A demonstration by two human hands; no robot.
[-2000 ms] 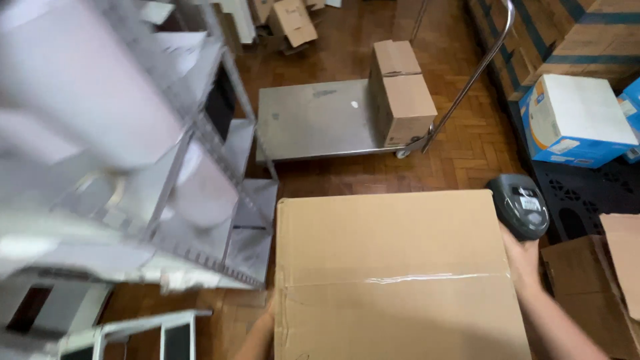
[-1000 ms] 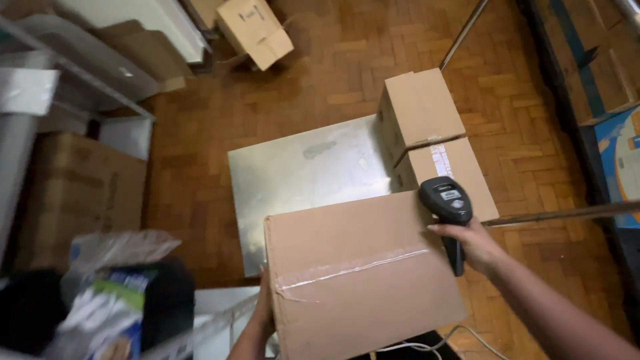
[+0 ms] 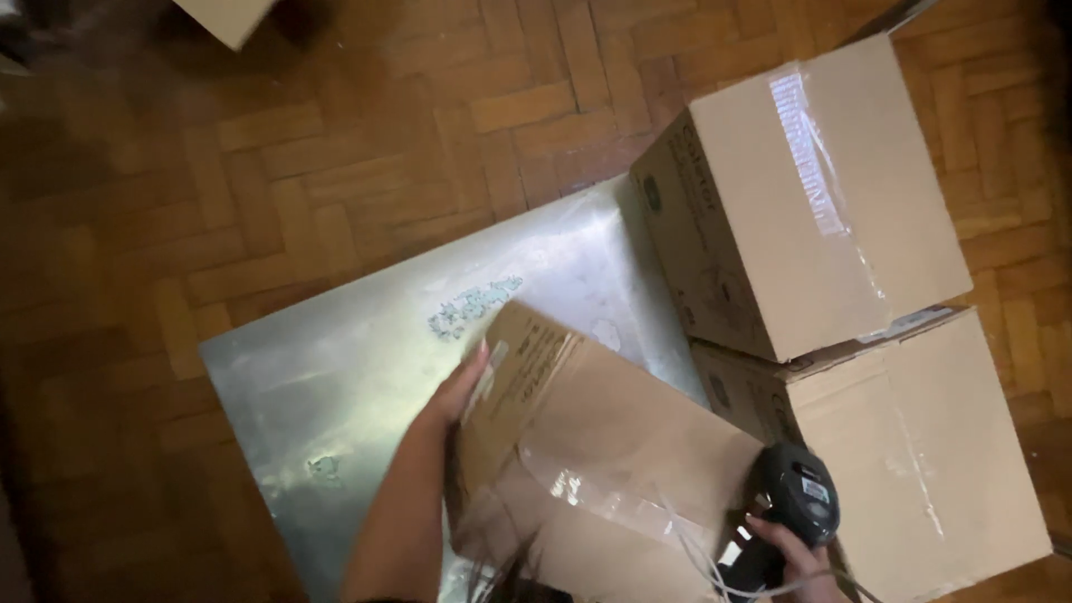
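Note:
A taped cardboard box (image 3: 620,444), tilted, is held over the metal platform of a cart (image 3: 360,377). My left hand (image 3: 459,387) presses on its printed left side. At its right side my right hand (image 3: 791,557) grips a black handheld barcode scanner (image 3: 796,494), whose pale cable crosses the lower part of the box. Whether the right fingers also touch the box is hidden. Just right of the scanner stands a closed cardboard box (image 3: 913,452), and beside it, farther up, another taped box (image 3: 829,193) bearing a printed strip.
Herringbone parquet floor (image 3: 377,126) surrounds the cart. The corner of a cardboard piece (image 3: 230,17) shows at the top left. Part of a metal bar (image 3: 896,18) rises behind the upper box at the top right.
The view has moved in over the cart. The held box, level-looking before, is now turned and over the platform beside the two boxes. The scanner remains in my right hand.

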